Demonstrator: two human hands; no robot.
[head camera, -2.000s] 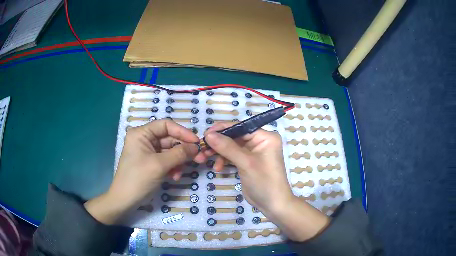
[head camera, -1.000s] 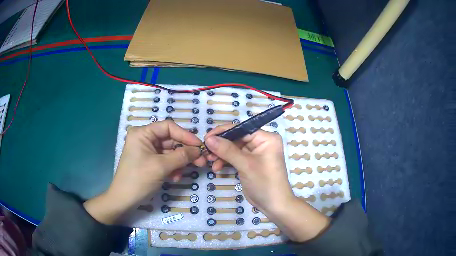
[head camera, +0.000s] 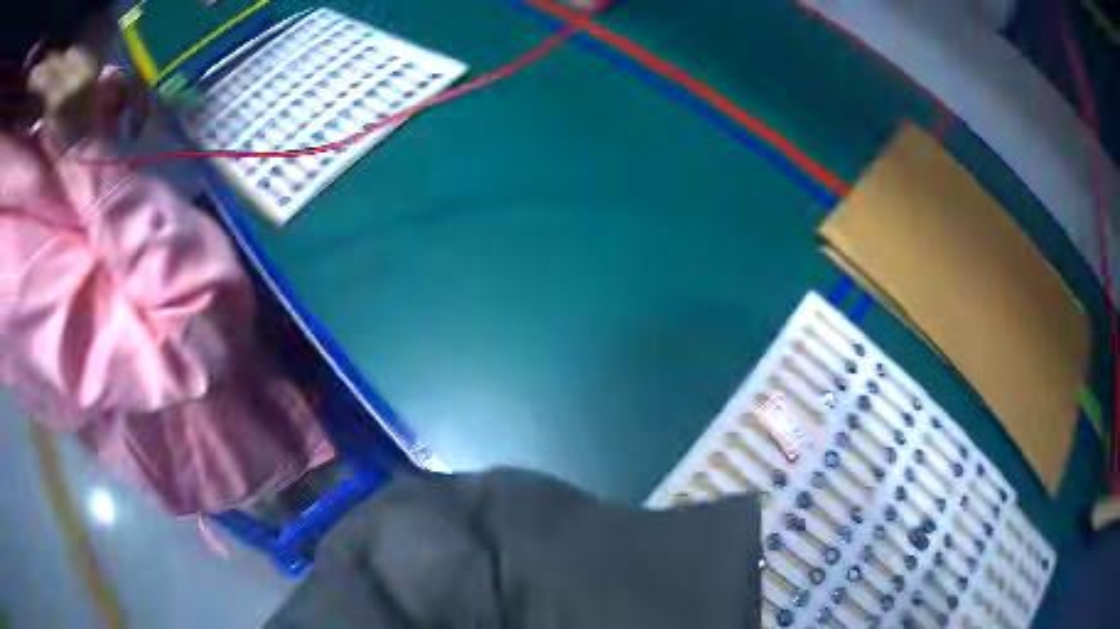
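Note:
The white foam component tray (head camera: 868, 473) lies on the green bench at the lower right, tilted in view, with dark discs in many of its pockets. A small paper label with red print (head camera: 782, 424) lies on its upper left part, and a small dark cluster of loose components (head camera: 920, 535) lies near its middle. A grey sleeve of mine crosses the bottom of the picture and covers the tray's lower left. Neither of my hands shows. The pen tool is not visible.
Brown cardboard sheets (head camera: 970, 295) lie behind the tray at right. The neighbour's foam tray (head camera: 322, 105) lies at upper left, with a red wire (head camera: 479, 84) crossing it. A person in pink (head camera: 135, 295) is at the left, beside the bench's blue edge. Red and blue tape crosses the bench.
The view has swung to the left and tilted, so the tray and cardboard now appear at the right. Both hands and the pen tool have left the picture. The neighbour has come into view.

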